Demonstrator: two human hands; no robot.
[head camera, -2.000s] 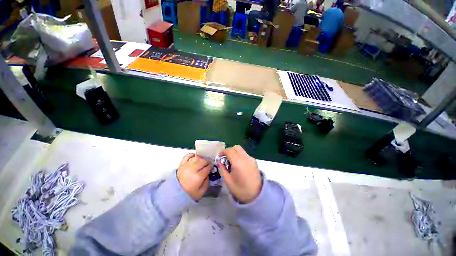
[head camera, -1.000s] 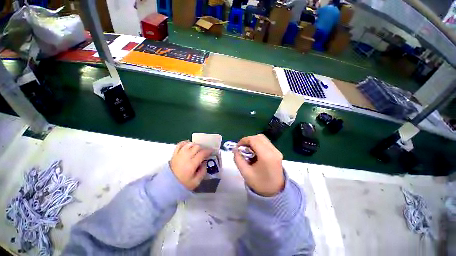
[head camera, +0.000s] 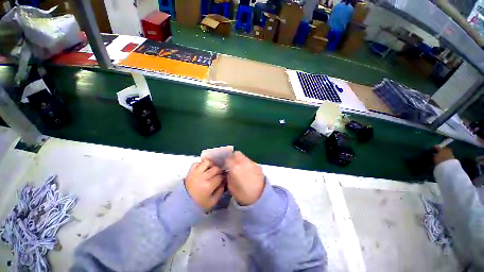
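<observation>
A small open gift box (head camera: 225, 200) stands at the bench's centre, mostly hidden between my hands, its pale lid flap (head camera: 218, 154) upright above my fingertips. My left hand (head camera: 205, 185) grips the box's left side. My right hand (head camera: 245, 178) is at the box opening, its fingers close against the flap. The white cable bundle is hidden; I cannot tell if it is in the fingers or the box. A tangled cable pile (head camera: 36, 223) lies on the bench at the left.
On the green belt (head camera: 186, 125) are open black boxes at far left (head camera: 52, 110), left (head camera: 145, 115) and right (head camera: 309, 139), beside a closed-looking black box (head camera: 339, 149). Another person's arm (head camera: 459, 196) reaches the belt at far right, beside a smaller cable pile (head camera: 436, 226).
My right hand has moved left with the cable bundle to the box opening, and the bundle is now out of sight. Belt boxes have shifted right. Another person's arm has appeared at the right.
</observation>
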